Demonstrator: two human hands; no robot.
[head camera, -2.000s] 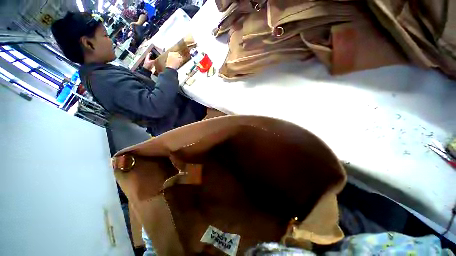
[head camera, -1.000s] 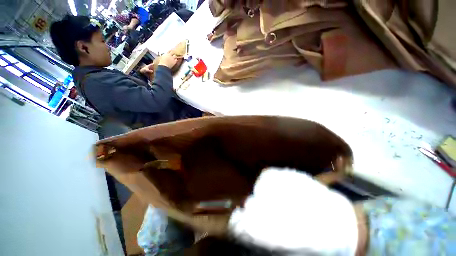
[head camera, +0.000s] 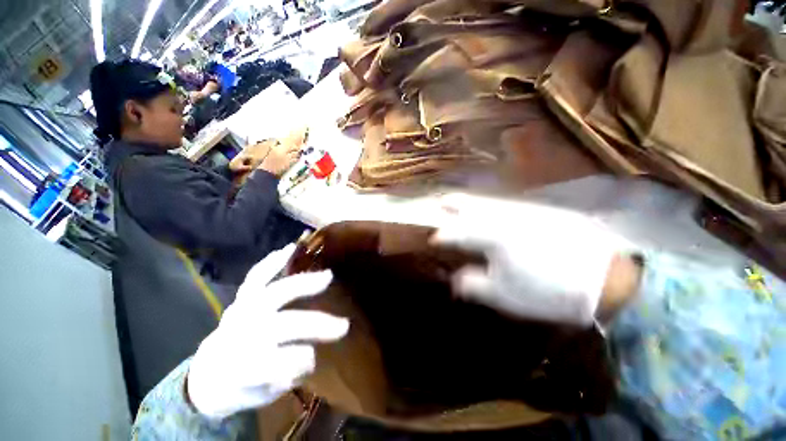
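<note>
A brown bag (head camera: 353, 362) with its dark open mouth facing me is in front of me, below the table edge. My left hand (head camera: 258, 336), in a white glove, lies on the bag's left side near its upper left corner, fingers spread over the rim; the thumb side is partly hidden, but it seems to hold the edge. My right hand (head camera: 534, 258), in a white glove and blurred, is at the bag's upper rim, with its fingertips over the opening. Whether its fingers grip the rim cannot be told.
A large heap of brown bags (head camera: 483, 95) lies across the white table (head camera: 345, 205). A co-worker (head camera: 172, 198) sits at the left, handling a brown piece. A red pot (head camera: 323, 165) stands near them. A pale panel (head camera: 52, 336) is at the far left.
Both gloved hands have come up onto the bag; the left was low and mostly hidden, the right was at its near side. The bag has turned and the view has shifted.
</note>
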